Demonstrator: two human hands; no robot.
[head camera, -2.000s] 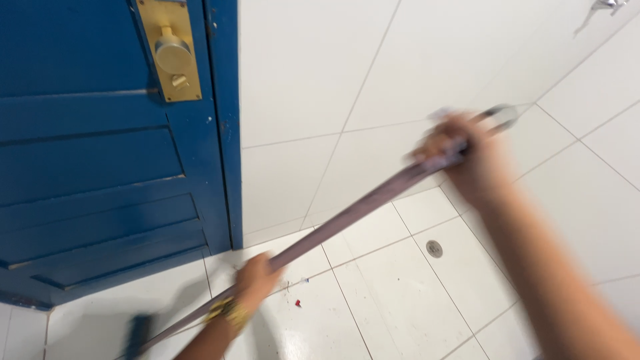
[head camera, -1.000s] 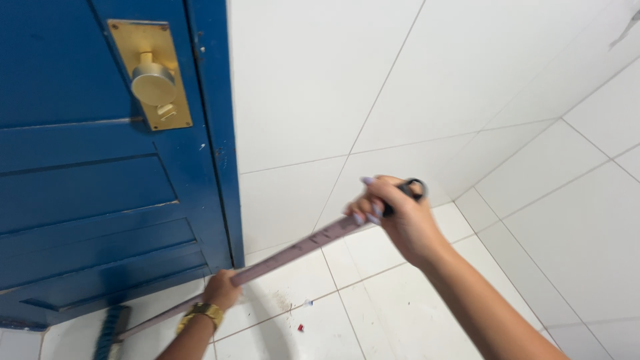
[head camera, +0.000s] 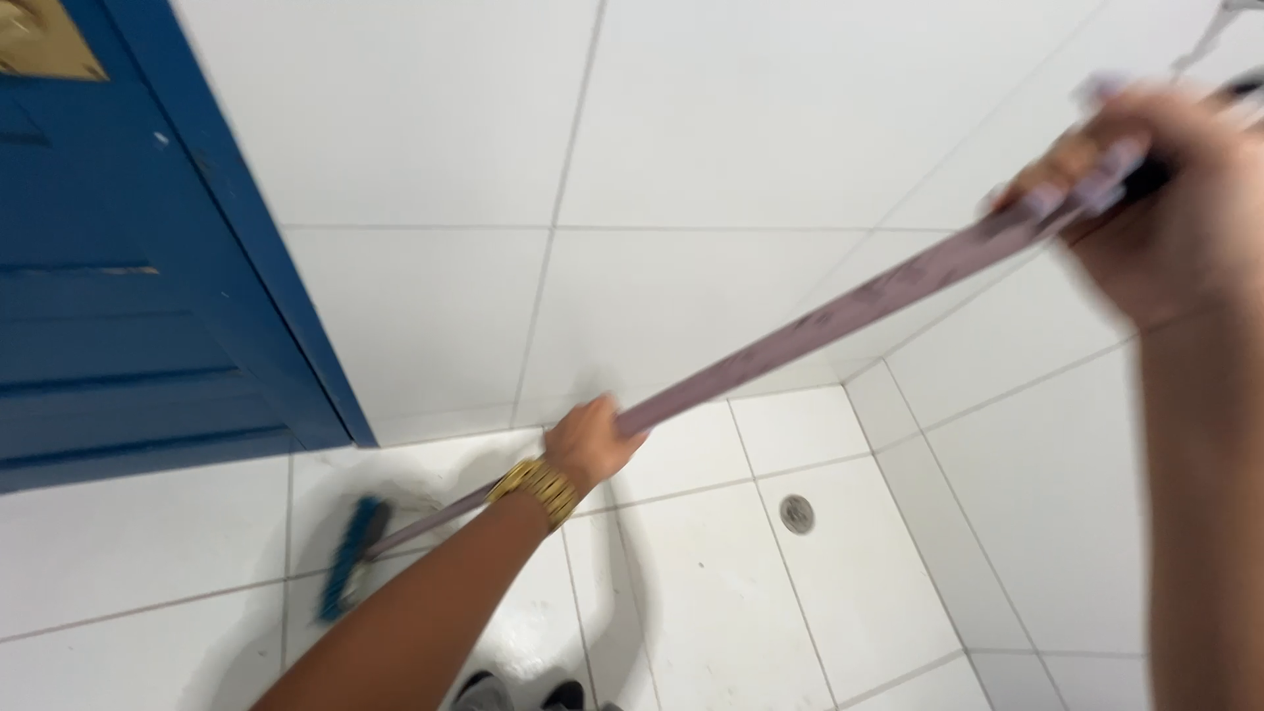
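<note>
A broom's long pinkish handle (head camera: 820, 328) runs slantwise across the view. My left hand (head camera: 595, 441), with a gold watch (head camera: 538, 489) at its wrist, is closed around the handle's lower middle. Near the black top end, at the upper right, my right hand (head camera: 1136, 178) grips the handle; it is blurred. The broom head (head camera: 354, 558), with blue bristles, is at the lower left by the floor, its handle end partly behind my left forearm.
A blue panelled door (head camera: 118, 326) with a brass lock plate (head camera: 49, 44) stands at the left. White tiled walls (head camera: 691, 118) meet the white tiled floor (head camera: 681, 583). A round metal drain (head camera: 797, 513) lies in the floor. Shoes show at the bottom edge.
The view has shifted, with less of the door showing and the drain back in sight. The blue broom head now shows more fully. Both hands still hold the handle.
</note>
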